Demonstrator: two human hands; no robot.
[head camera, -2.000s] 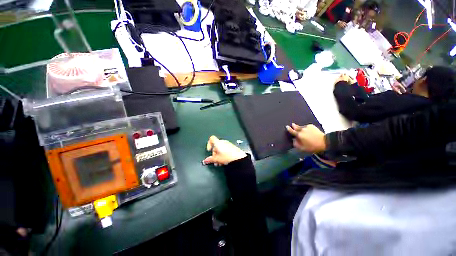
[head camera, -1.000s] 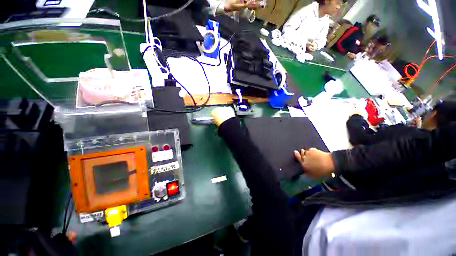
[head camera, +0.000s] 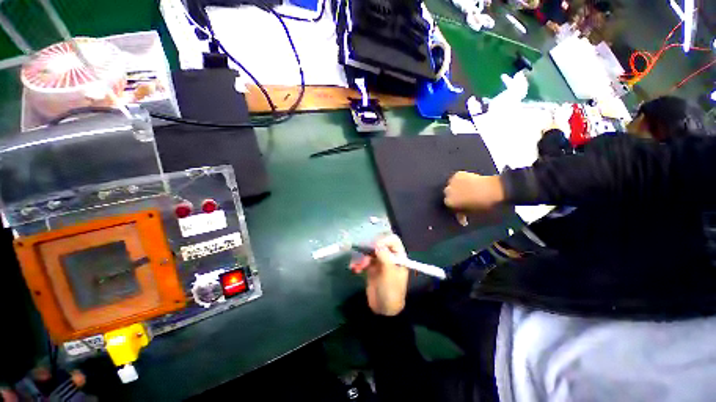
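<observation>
My right hand (head camera: 386, 275) holds a marker pen (head camera: 424, 268) with a white barrel, its dark end pointing left over a small white strip (head camera: 326, 251) on the green mat. Only blurred fingers of my left hand (head camera: 43, 386) show at the bottom left corner; what they hold is hidden. The clear test jig (head camera: 247, 235) stands at left with its lid raised. Its orange frame (head camera: 169, 263) surrounds a grey centre with no unit in it. The red switch (head camera: 234, 283) is lit. A yellow piece (head camera: 126, 344) sits at its front edge.
A black foam sheet (head camera: 416, 173) lies right of the mat's middle, with another person's fist (head camera: 473, 192) on it. Thin dark sticks (head camera: 337, 149) lie behind. A fan (head camera: 74, 67), cables and a blue block (head camera: 440, 98) stand at the back.
My right hand has taken the pen from the back of the mat and come back toward the front edge. The other person's hand has closed into a fist. The view has shifted.
</observation>
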